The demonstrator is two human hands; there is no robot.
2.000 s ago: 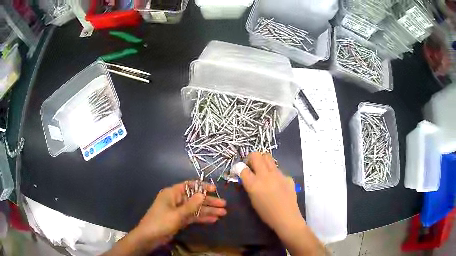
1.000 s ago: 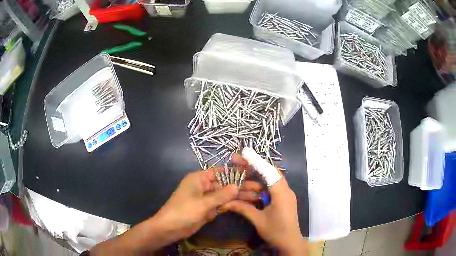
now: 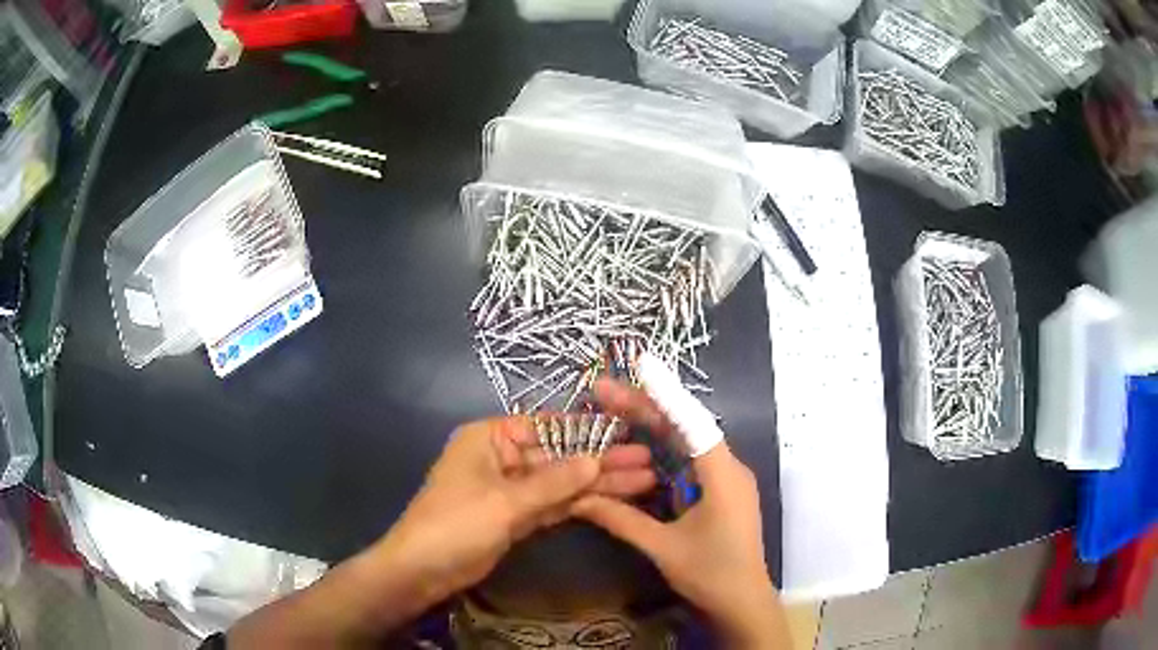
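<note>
My left hand holds a fan of several slim silver rods between thumb and fingers, at bottom centre. My right hand is against its right side, with a white finger wrap on one finger. It holds a blue-handled hand tool with a dark shaft, mostly hidden in the palm. Beyond the hands, a large clear tub lies tipped on its side with a heap of rods spilling out towards me.
At left are a digital scale and a clear weighing tub; behind, green-handled pliers and pale sticks. At right are a paper list, a dark pen, a rod tub and a frosted box.
My left hand has moved right and up, and its rods are now neatly fanned. My right hand has left the heap's edge and come beside the left. The blue handle shows more.
</note>
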